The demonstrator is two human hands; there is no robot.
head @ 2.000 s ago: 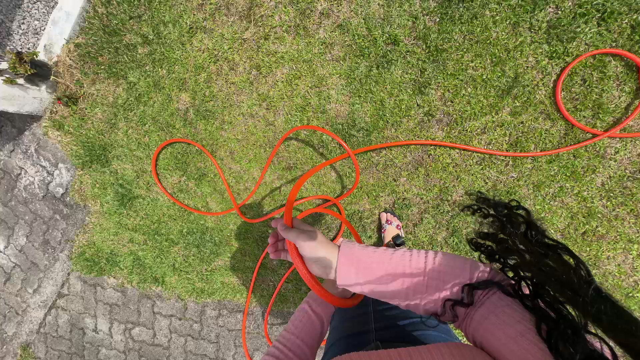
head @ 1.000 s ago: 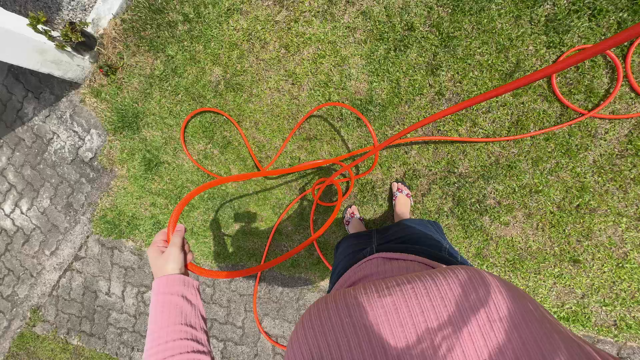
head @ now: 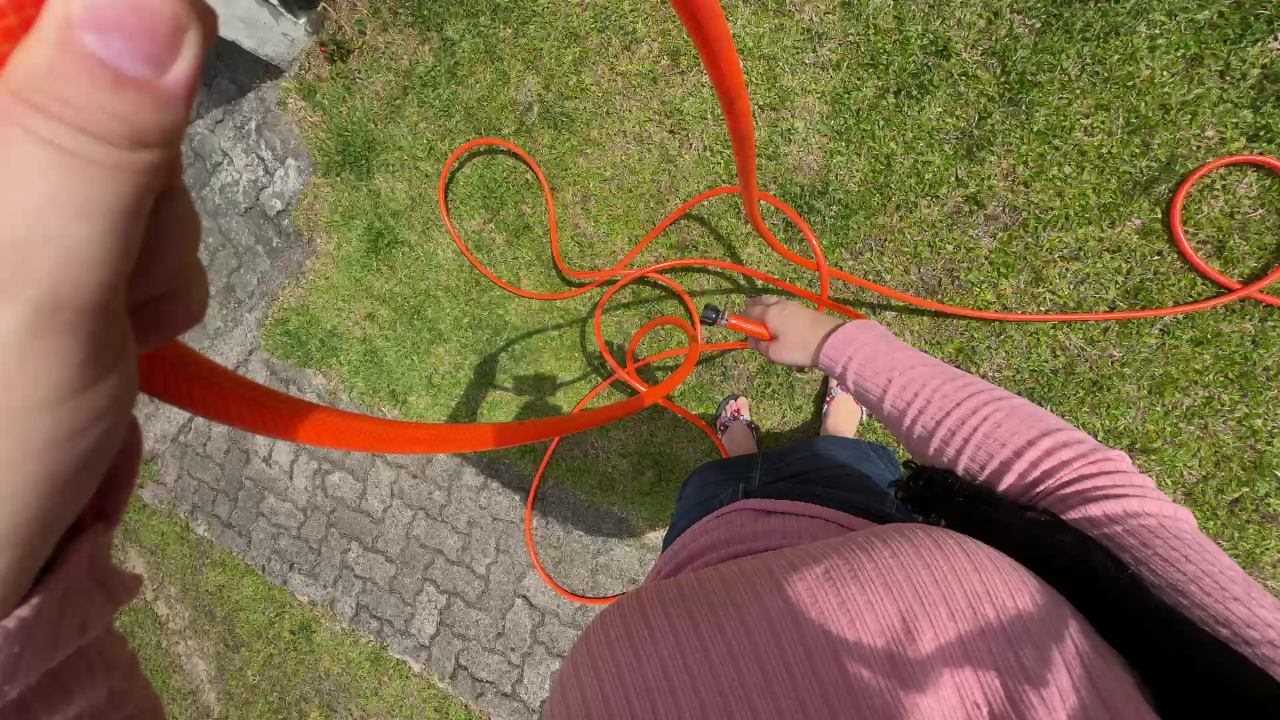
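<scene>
Close to the camera at the left edge, my left hand (head: 90, 200) is closed on the orange garden hose (head: 400, 436), which sags from it toward the loops lower down. My right hand (head: 795, 332), arm stretched out over the lawn, grips the hose near its end, where a black fitting (head: 711, 315) sticks out. Another raised length of hose runs up out of view at the top. Several loose loops lie crossing each other on the grass, and one reaches over the pavers.
Grass (head: 1000, 130) surrounds my sandalled feet (head: 737, 425). Grey interlocking pavers (head: 400, 560) run along the lower left, beside rough concrete (head: 245, 190). A pale block (head: 262, 28) stands at the upper left. More looped hose lies at the right edge.
My left hand has come up close to the camera with the hose. My right hand, out of view one second ago, now shows low over the grass, holding the hose's fitted end.
</scene>
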